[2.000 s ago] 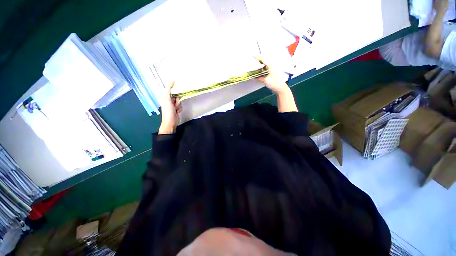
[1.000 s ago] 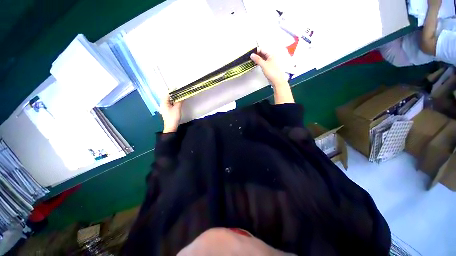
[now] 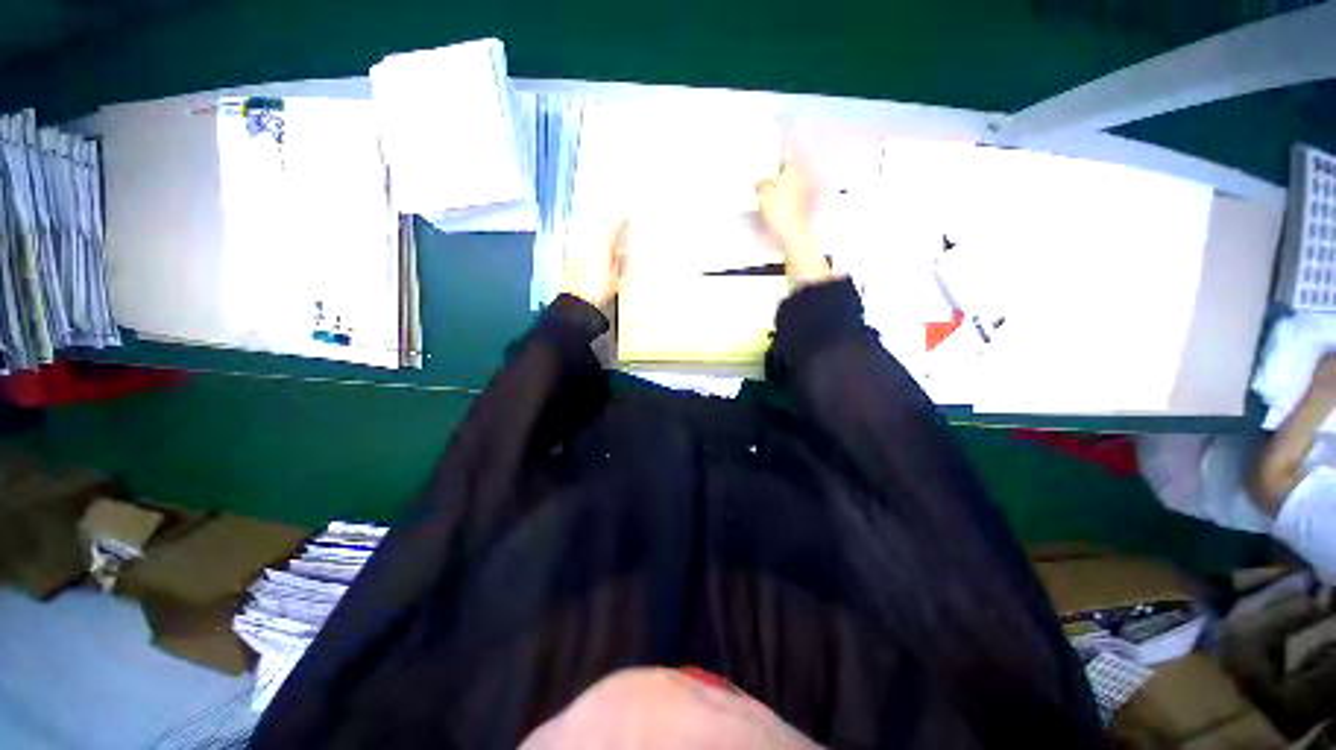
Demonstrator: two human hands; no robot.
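Note:
A large white sheet, washed out by glare, lies on the bench in front of me. A pale yellowish panel lies at its near edge by my body, with a thin dark strip at its far side. My left hand rests at the left side of the sheet. My right hand is over the sheet on the right, fingers blurred. The glare hides whether either hand grips anything.
A white panel stack and pale blue strips are left of my hands. A red-orange item lies right. Upright panels stand far left. Cartons are on the floor. Another person's arm shows at the right edge.
The view has turned so the bench runs level. The yellow-edged item is no longer held up between my hands. Both hands have reached farther over the bench.

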